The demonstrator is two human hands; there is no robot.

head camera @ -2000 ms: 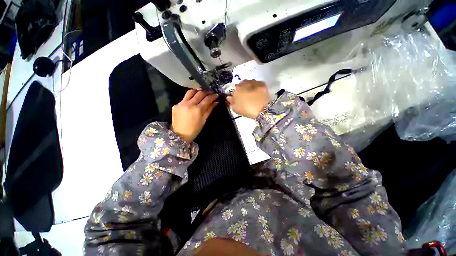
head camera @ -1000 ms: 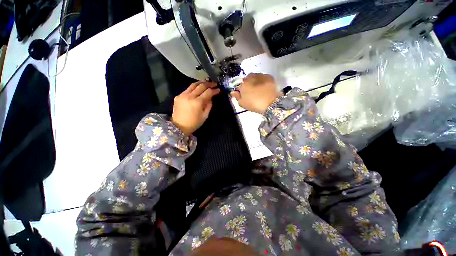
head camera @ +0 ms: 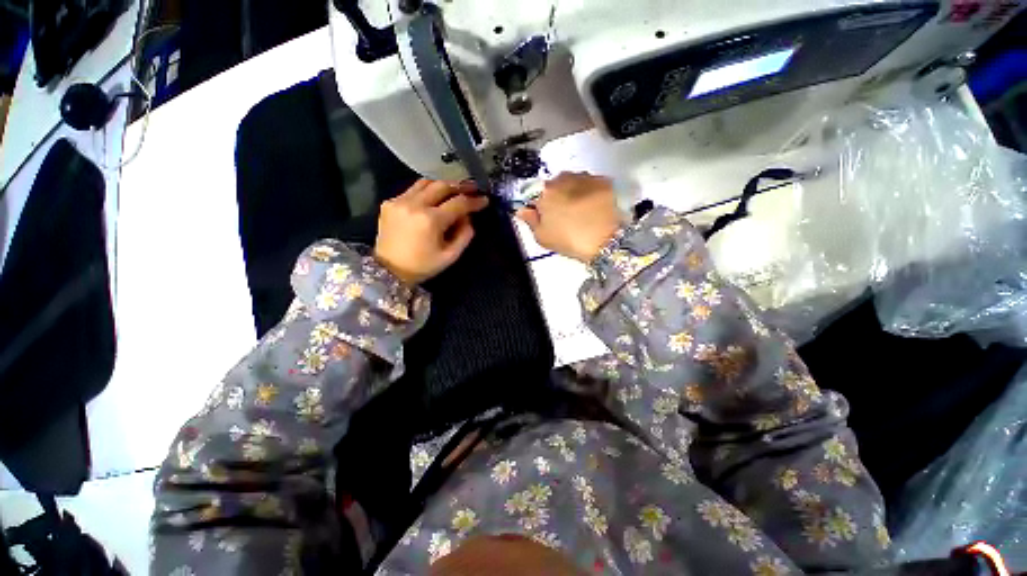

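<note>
A black mesh panel (head camera: pixel 484 326) lies on the white machine table, with its upper right edge at the needle area (head camera: pixel 516 167) of the sewing machine. A darker band crosses the panel at its upper left. My left hand (head camera: pixel 426 228) rests on the panel just left of the needle, with its fingertips pinching the panel's edge. My right hand (head camera: pixel 574 214) is just right of the needle, its fingers curled in at the same edge. What its fingertips hold is small and partly hidden. The lower end of the panel reaches my lap.
The machine's control panel (head camera: pixel 743 73) has a lit screen. Thread snips with black cord (head camera: pixel 749 197) lie right of my right hand. A crumpled clear plastic bag (head camera: pixel 935 214) is at the right. Black shaped pieces (head camera: pixel 56 304) lie at the left, above a dark strap heap (head camera: pixel 56 546).
The camera view has shifted slightly. My left hand has moved a little left from the needle, and the panel's lower end sits slightly farther left. My right hand stays beside the needle.
</note>
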